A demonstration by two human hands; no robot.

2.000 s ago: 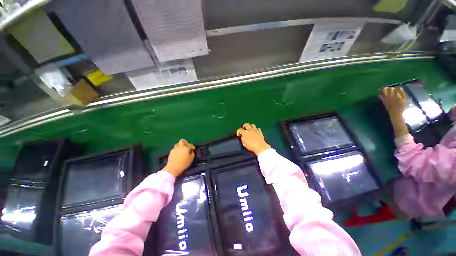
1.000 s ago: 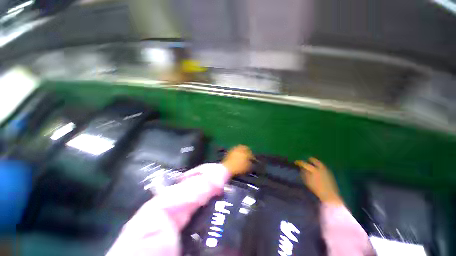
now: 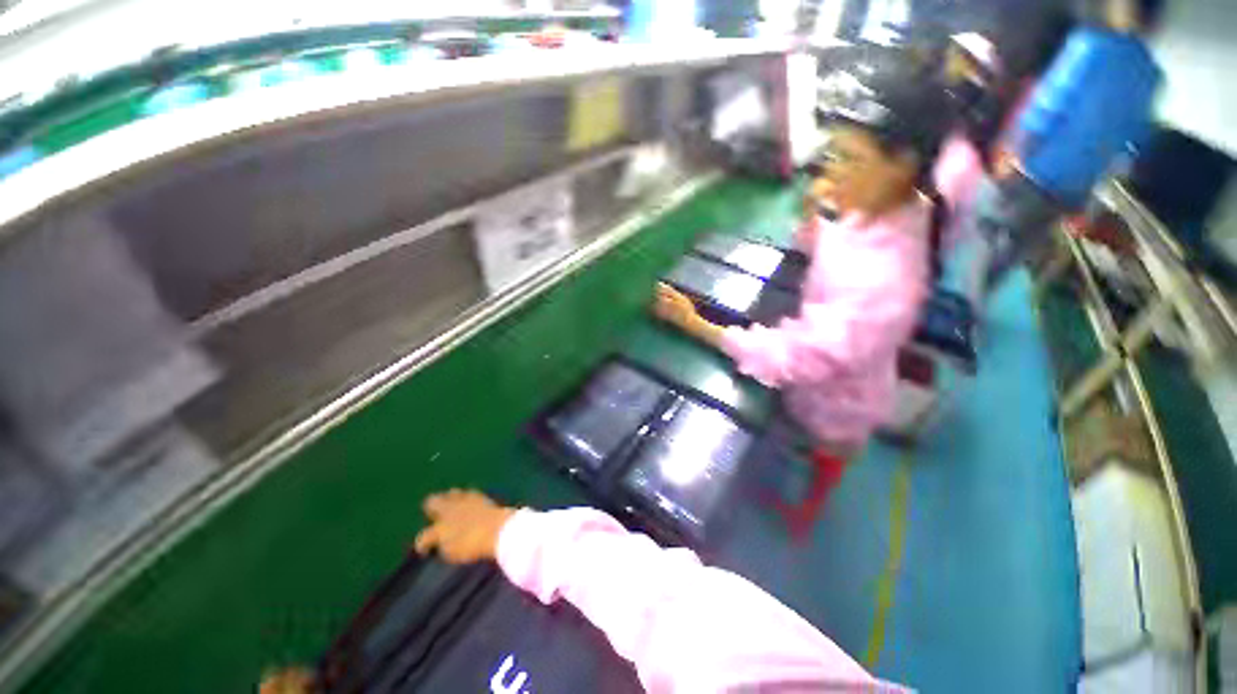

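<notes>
A black tray (image 3: 356, 628) with tablets lies at the bottom of the view, cut off by the lower edge. A tablet (image 3: 550, 637) in it has a dark screen with part of the white-blue boot logo. My right hand (image 3: 461, 526) rests at the tray's far edge, its fingers bent over the rim. Of my left hand (image 3: 288, 681) only a blurred bit shows at the bottom edge, by the tray's left corner; its grip cannot be told.
Another black tray (image 3: 638, 441) with two dark, glossy tablets lies to the right on the green bench (image 3: 468, 393). Beyond it a person in pink (image 3: 861, 278) sits with a hand at a further tray (image 3: 733, 278). A red stool (image 3: 818, 491) stands beside the bench.
The view has swung to the right, bringing the seated person and aisle in. My left hand has nearly left the picture at the bottom. My right hand is still at the tray's far edge.
</notes>
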